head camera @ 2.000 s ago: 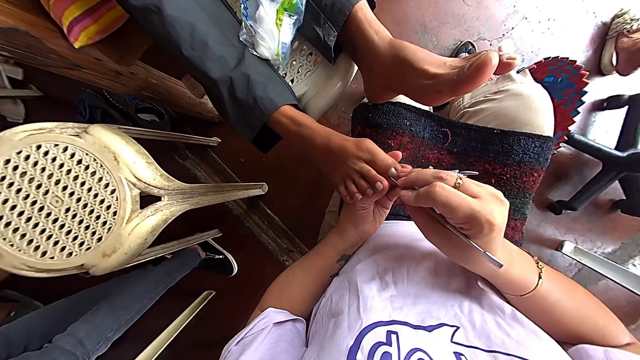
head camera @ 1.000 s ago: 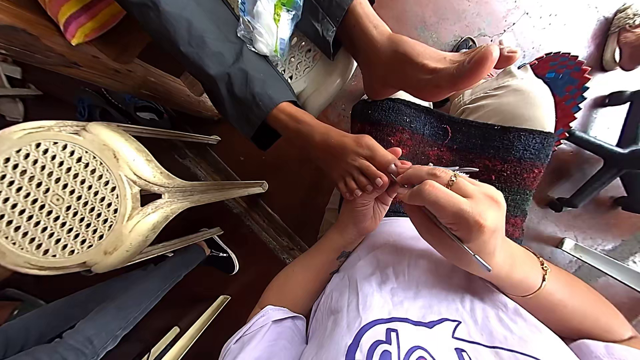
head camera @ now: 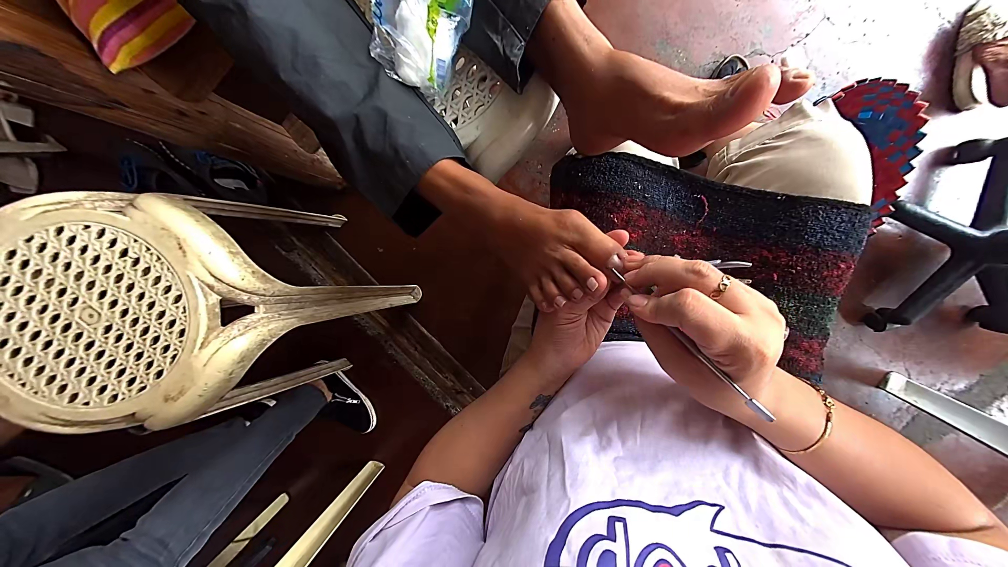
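Another person's bare foot (head camera: 543,240) reaches in from the upper left, its toes over my lap. My left hand (head camera: 579,323) holds its big toe from below. A thin metal nail tool (head camera: 720,374) is pinched in my right hand (head camera: 713,311), its tip at the big toenail (head camera: 615,262). Under my hands a dark striped woven cloth (head camera: 811,260) covers my lap. Part of another metal implement (head camera: 728,264) shows behind my right fingers; its kind is hidden. The person's other bare foot (head camera: 661,102) rests at the cloth's far edge.
A cream plastic chair (head camera: 189,307) lies to the left. A plastic packet with white contents (head camera: 413,39) is above the feet, near another plastic seat (head camera: 504,118). A black chair base (head camera: 945,236) stands at right. Another person's shoe (head camera: 350,402) shows at lower left.
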